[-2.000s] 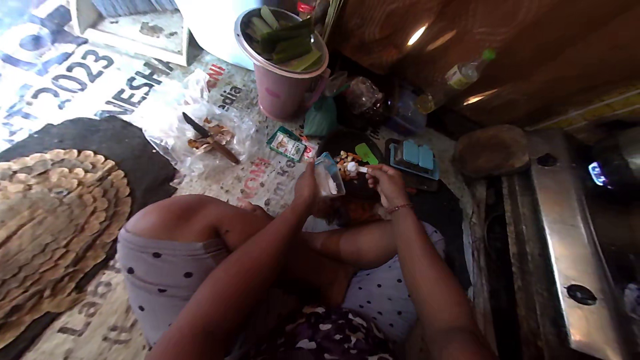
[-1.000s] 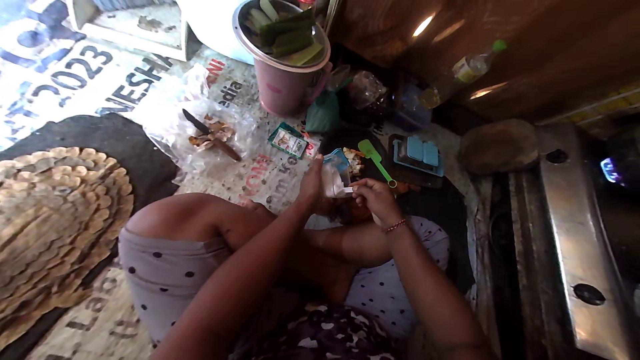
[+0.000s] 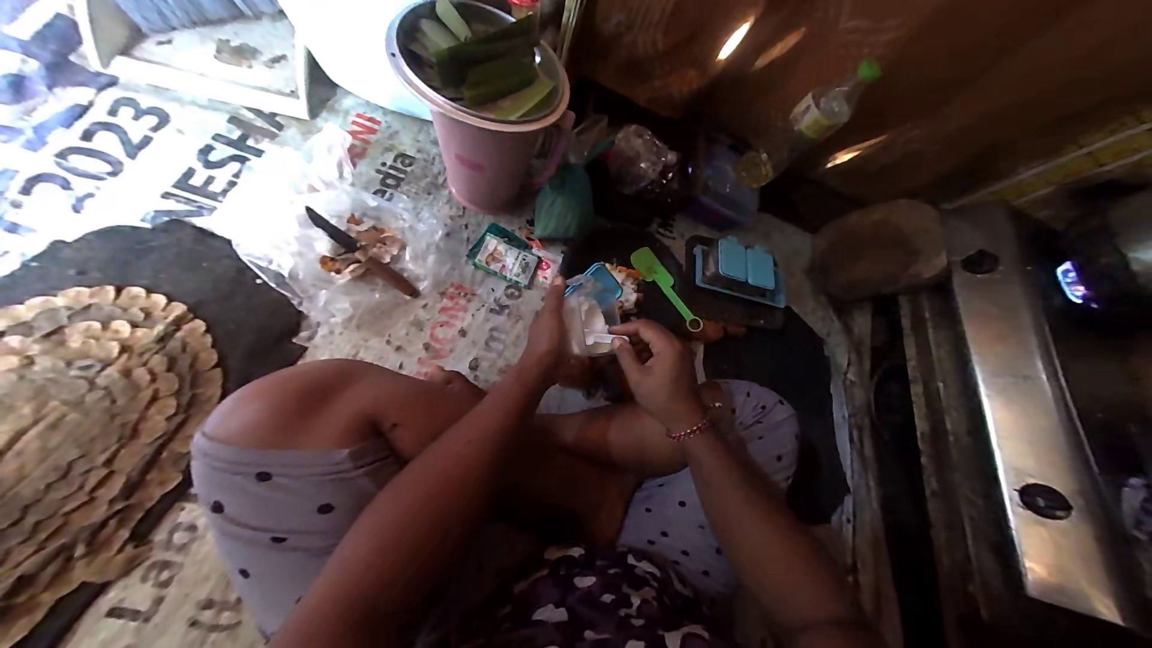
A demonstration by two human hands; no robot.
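Note:
My left hand [image 3: 546, 335] holds a small clear plastic container [image 3: 585, 317] with white contents and a raised blue lid [image 3: 603, 284]. The fingers of my right hand [image 3: 659, 371] pinch the handle of a small white spoon [image 3: 605, 339], whose far end is inside the container. Just beyond my hands, a green plastic spoon [image 3: 664, 286] lies on a dark surface, beside chopped pieces [image 3: 626, 286] partly hidden by the lid. A closed blue-lidded container [image 3: 740, 270] sits to the right of the green spoon.
A knife [image 3: 331, 229] and peelings lie on a plastic bag [image 3: 270, 243] at left. Ahead stands a pink bucket [image 3: 486, 153] topped by a bowl of cut green leaves or stalks. Small packets [image 3: 506, 256] lie nearby. At right are a stone slab [image 3: 882, 247] and a gas stove [image 3: 1026, 387] with a lit flame.
My right hand held the spoon with white stuff above the chopped pieces two seconds ago; its spoon is now in the container. The green spoon has come into fuller view.

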